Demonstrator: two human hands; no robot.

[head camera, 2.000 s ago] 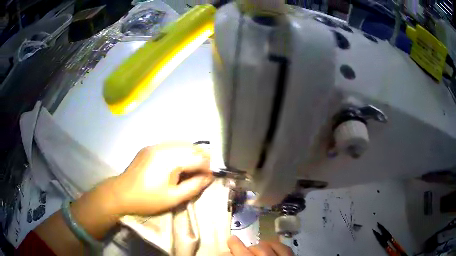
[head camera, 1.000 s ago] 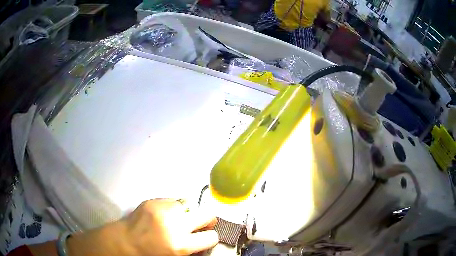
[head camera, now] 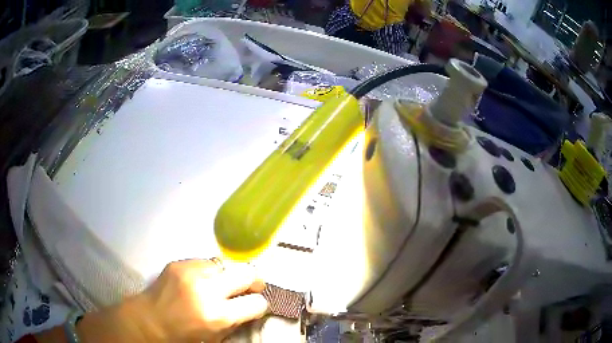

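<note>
My left hand (head camera: 194, 301) is at the bottom left, washed out by glare, with a bracelet at the wrist. Its thumb and forefinger close at the left edge of a dark brown ribbed piece (head camera: 284, 301). Beige cloth (head camera: 278, 331) shows just below, cut off by the frame's bottom edge. The white sewing machine head (head camera: 396, 221) stands to the right; the needle area is hidden or out of the picture. My right hand is not in view.
A lit yellow lamp (head camera: 288, 174) hangs left of the machine head. Pale cloth (head camera: 80, 248) drapes over the table's left side. A white tub (head camera: 295, 40) with plastic-wrapped goods stands behind the table (head camera: 161, 154). A person in yellow (head camera: 379, 13) is at the back.
The view has tilted up from the needle area to the lamp and the table behind. My right hand, seen near the needle plate two seconds ago, has left the picture. My left hand stays beside the machine.
</note>
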